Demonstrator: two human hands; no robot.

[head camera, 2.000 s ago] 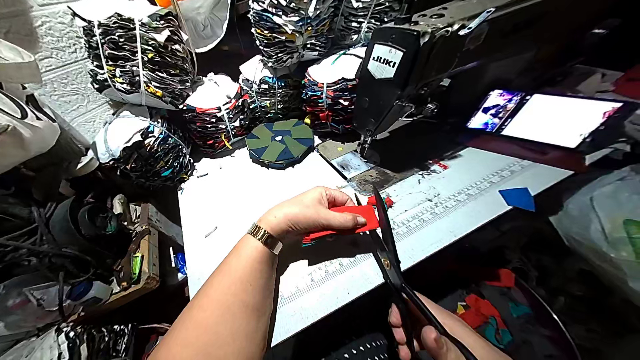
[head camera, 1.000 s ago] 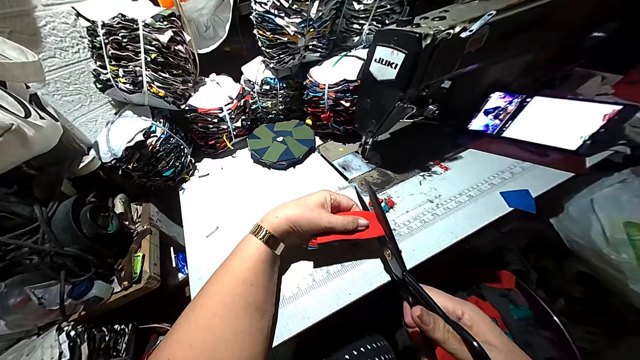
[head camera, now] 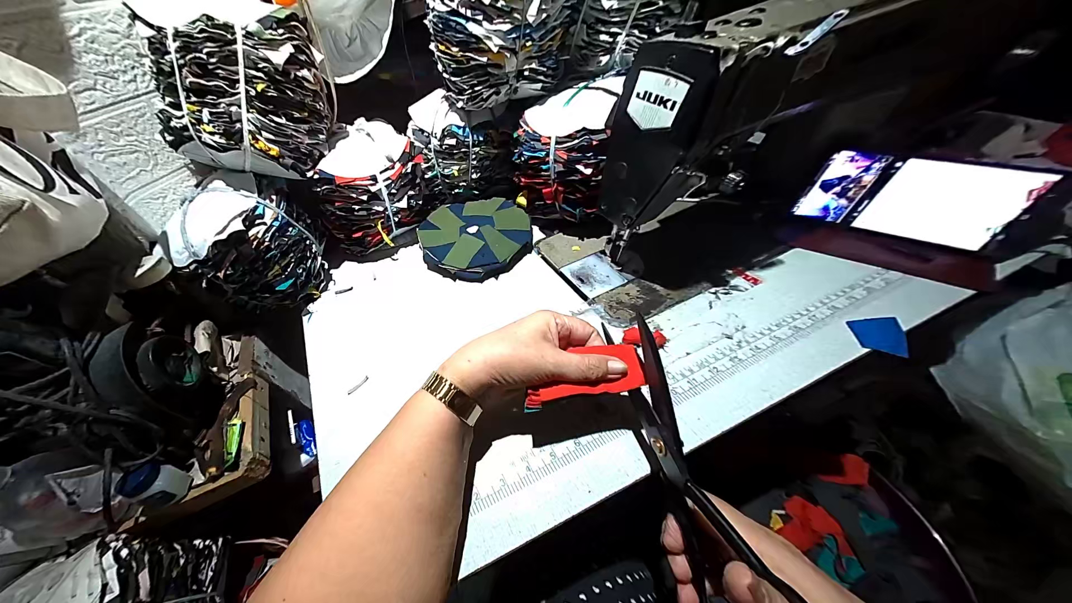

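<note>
My left hand (head camera: 557, 356), with a gold-coloured watch band at the wrist, pinches a layered strip of red fabric (head camera: 578, 381) above the white table. Black-handled fabric scissors (head camera: 660, 444) are in my right hand (head camera: 712, 561), low in the view. Their parted blades lie around the right end of the red strip. A small red scrap (head camera: 643, 337) rests just beyond the blades. Behind my hands sits a round stack of green and navy fabric pieces (head camera: 476, 239), near the needle area of a Juki sewing machine (head camera: 662, 126).
Tied bundles of fabric scraps (head camera: 243, 92) line the back. A ruler scale (head camera: 754, 335) runs along the table's front edge. A lit phone (head camera: 921, 197) stands at right, above a blue scrap (head camera: 877, 335). A container of coloured scraps (head camera: 812, 528) is lower right, a wooden box (head camera: 251, 419) left.
The scissor blades, closer together a second ago, now stand wider apart at the end of the red strip. My left hand keeps its hold on the strip.
</note>
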